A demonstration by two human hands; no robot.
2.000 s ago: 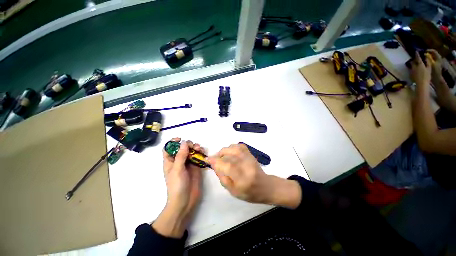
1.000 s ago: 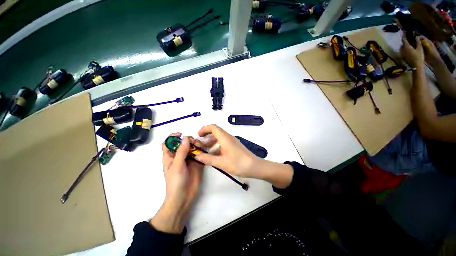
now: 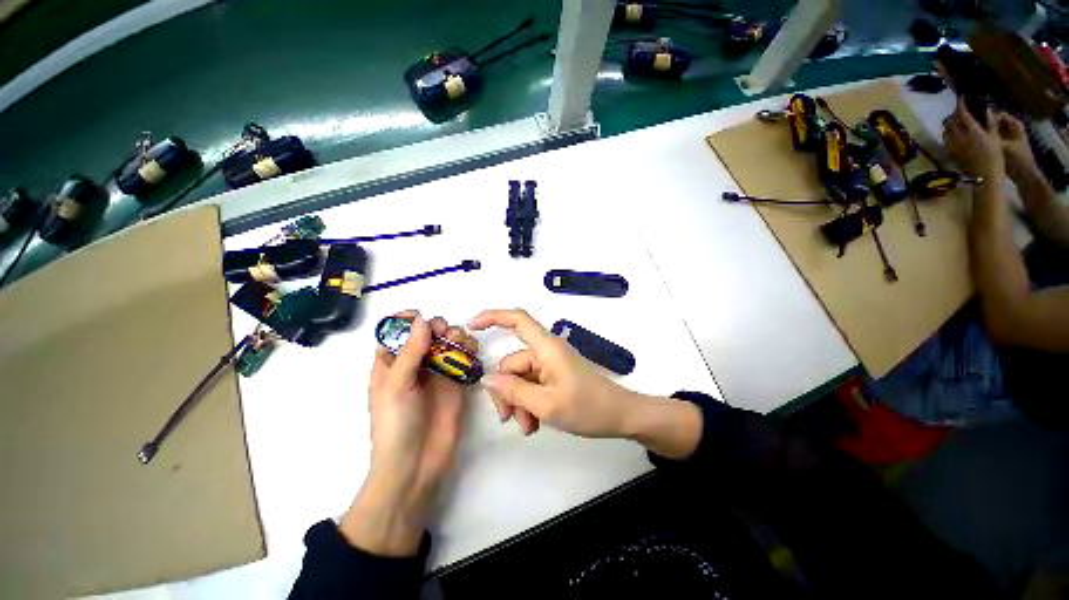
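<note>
My left hand [image 3: 413, 381] holds an open unit [image 3: 453, 361] with a yellow-and-black inside. A round green circuit board [image 3: 396, 333] shows at its left end, under my left thumb. My right hand [image 3: 545, 381] is at the unit's right end, fingers bent and fingertips close to it; I cannot tell whether they grip anything. The unit's cable is not visible. Two flat black cover plates lie right of the hands, one behind [image 3: 586, 283] and one nearer [image 3: 593, 348], close to my right hand. A small black stack of shell parts [image 3: 522, 218] stands behind.
Waiting units [image 3: 342, 285] with green boards and cables lie left, beside a cardboard sheet [image 3: 117, 410]. A neighbour's units [image 3: 835, 158] lie on another sheet [image 3: 809, 252] at right, near a person's arms. A green conveyor [image 3: 340, 106] with units and white uprights [image 3: 578, 70] runs behind.
The cable seen pointing toward the front right a second ago is no longer visible. The unit's yellow inside shows more openly. My right hand has moved slightly off the unit's top toward its right end.
</note>
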